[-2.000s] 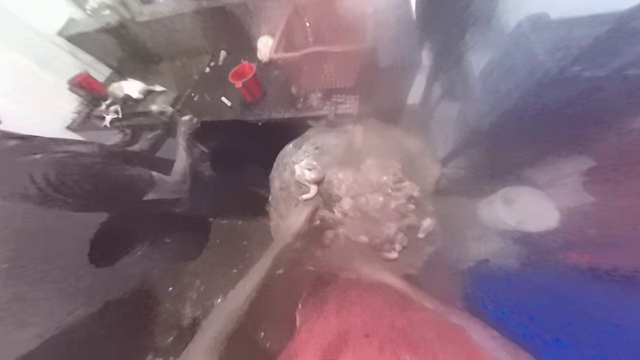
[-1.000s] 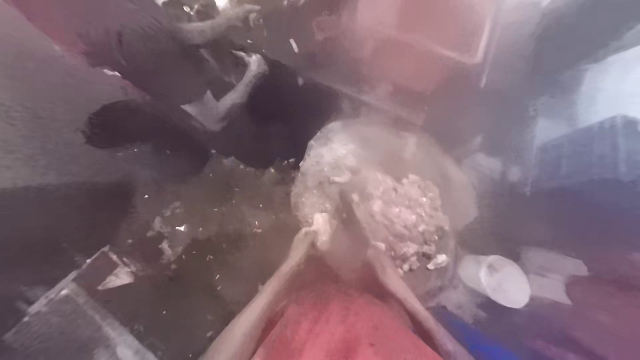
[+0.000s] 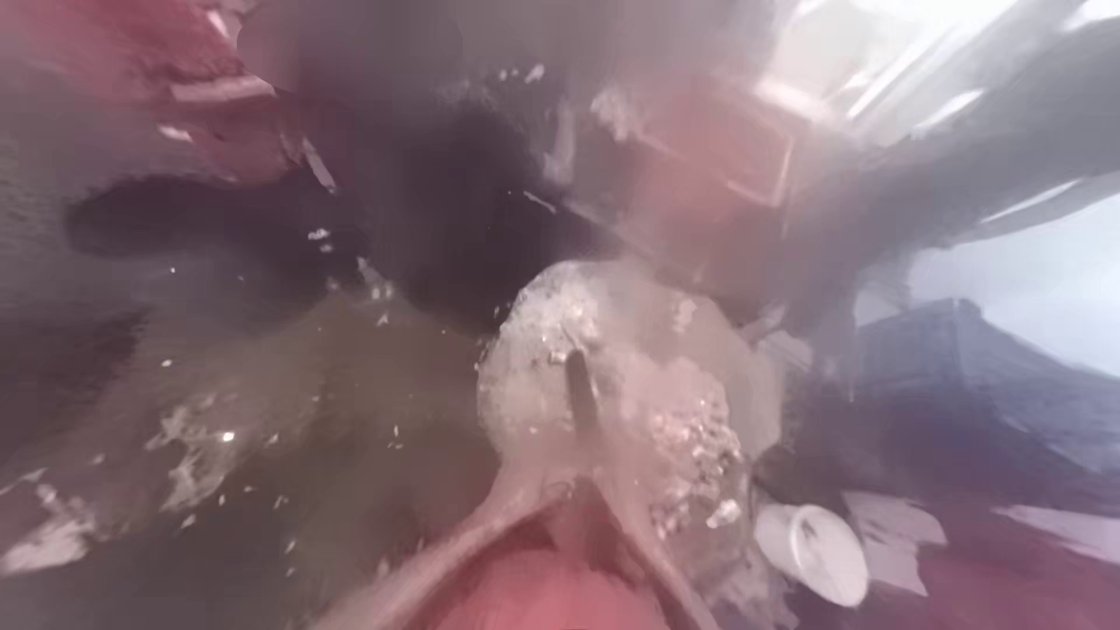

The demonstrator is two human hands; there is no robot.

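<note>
The view is hazy and blurred. In front of my red garment lies a large round pale work surface [image 3: 525,385], with a pile of small pinkish wet pieces [image 3: 700,446] on its right part. My left hand [image 3: 534,468] and my right hand [image 3: 599,477] are close together at its near middle. A dark, narrow, elongated thing [image 3: 581,385] rises just beyond them; I cannot tell what it is or which hand touches it. The fingers of both hands are too blurred to make out.
A white bucket [image 3: 829,556] lies tilted at the lower right. Pale scraps [image 3: 197,455] are scattered over the dark floor at left. A red crate [image 3: 717,166] stands beyond the round surface, and a blue crate [image 3: 910,350] is at the right.
My hands, apart a second ago on the near side of the round surface, are now close together at its middle. The view has swung. The other person's arms seen earlier are no longer distinct.
</note>
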